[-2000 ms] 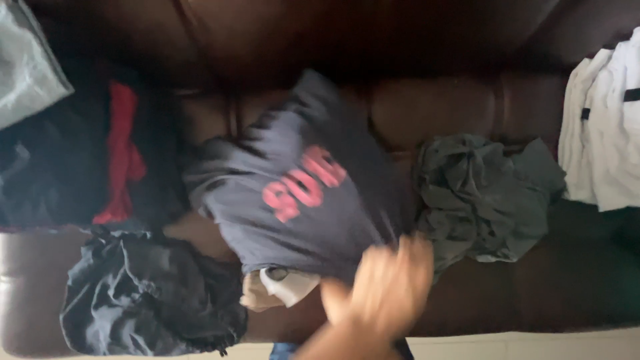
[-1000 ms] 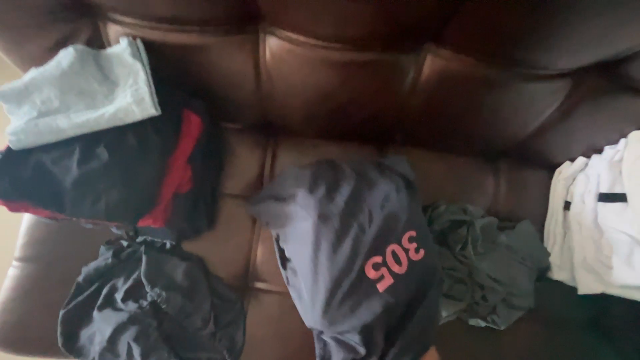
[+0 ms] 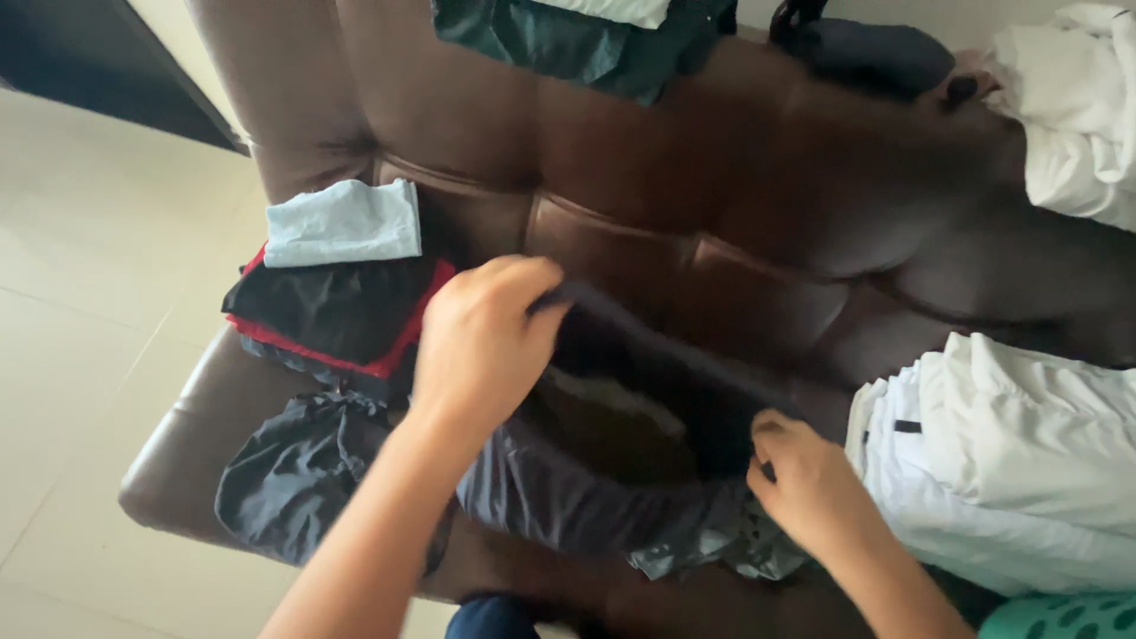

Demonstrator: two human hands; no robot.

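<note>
My left hand (image 3: 493, 333) pinches one edge of a dark grey-blue garment (image 3: 568, 497), and my right hand (image 3: 794, 475) grips its edge farther right. The cloth is stretched between them, its opening spread wide, with blurred edges. Left of it lies a dark drawstring-like bundle of cloth (image 3: 293, 479). Beyond that sits a folded black and red stack (image 3: 333, 306) with a light blue folded cloth (image 3: 344, 222) on top. Crumpled dark grey-green cloth (image 3: 768, 541) shows below my right hand.
The brown leather sofa (image 3: 621, 142) holds a pile of white clothes (image 3: 1021, 444) at right. Dark green folded cloth (image 3: 568, 44) lies at the top, white cloth (image 3: 1078, 115) at upper right. A green perforated basket (image 3: 1065, 617) stands at lower right; tiled floor (image 3: 80, 355) is left.
The dark garment with red printing, earlier lying bunched, is now held stretched with its opening spread between both hands. The view has shifted and takes in more of the sofa and floor.
</note>
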